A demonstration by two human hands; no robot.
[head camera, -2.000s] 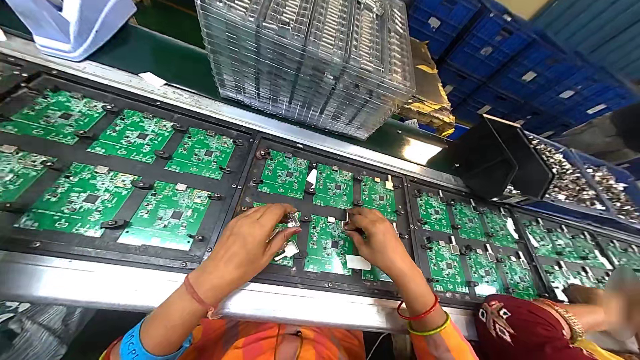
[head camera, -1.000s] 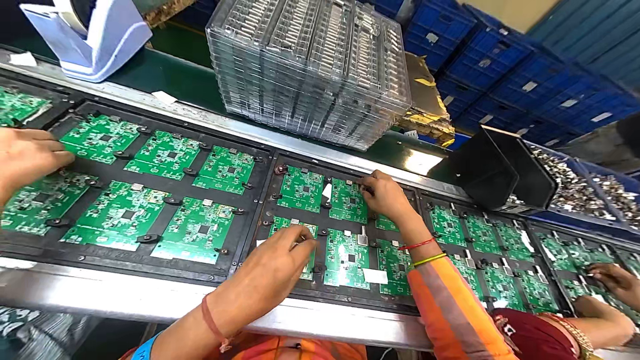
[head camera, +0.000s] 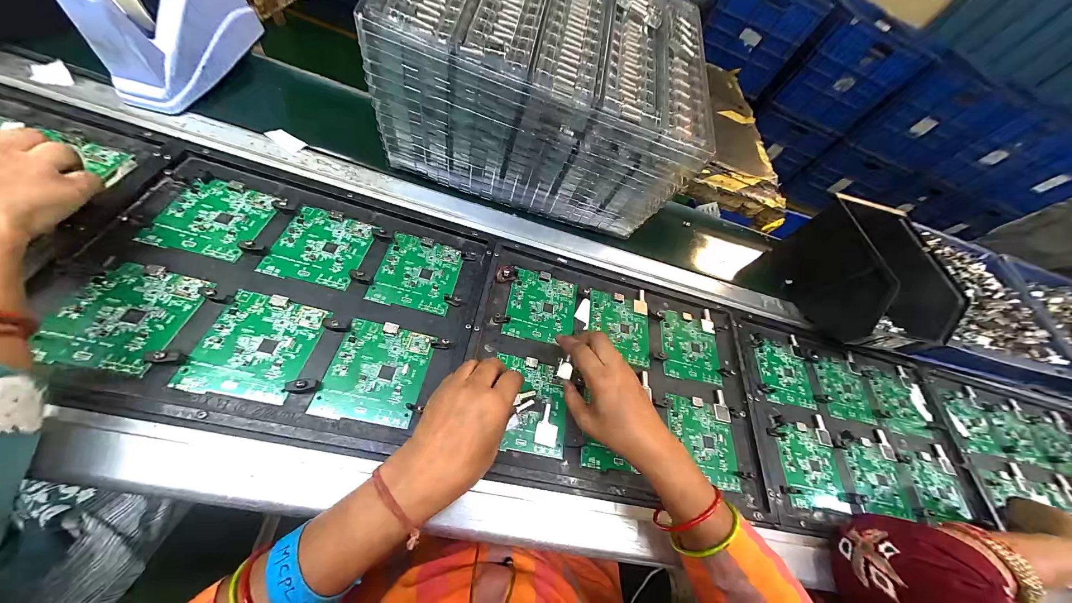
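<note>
Green circuit boards (head camera: 266, 345) lie in rows in black carrier frames (head camera: 469, 335) along the metal-edged line. Low over the left side of the middle frame, my left hand (head camera: 473, 410) holds several small metal-and-white parts (head camera: 521, 404) at its fingertips. To its right, my right hand (head camera: 615, 402) pinches a small white or silvery part (head camera: 565, 368) over a circuit board (head camera: 536, 427) in the front row. A white piece lies on that board's lower part. Connectors (head camera: 641, 303) stick up from the edges of some boards to the right. My fingers hide parts of the nearby boards.
Behind the line stands a stack of clear plastic trays (head camera: 536, 126) with metal parts. A black bin (head camera: 863, 276) and a blue crate of metal parts (head camera: 997, 310) are at right. A co-worker's hand (head camera: 42, 180) is at left, another person's maroon sleeve (head camera: 913, 557) at lower right.
My right hand has moved from the back-row boards down toward the front row, beside my left hand. The co-worker's hand at left, absent two seconds ago, came into view one second ago.
</note>
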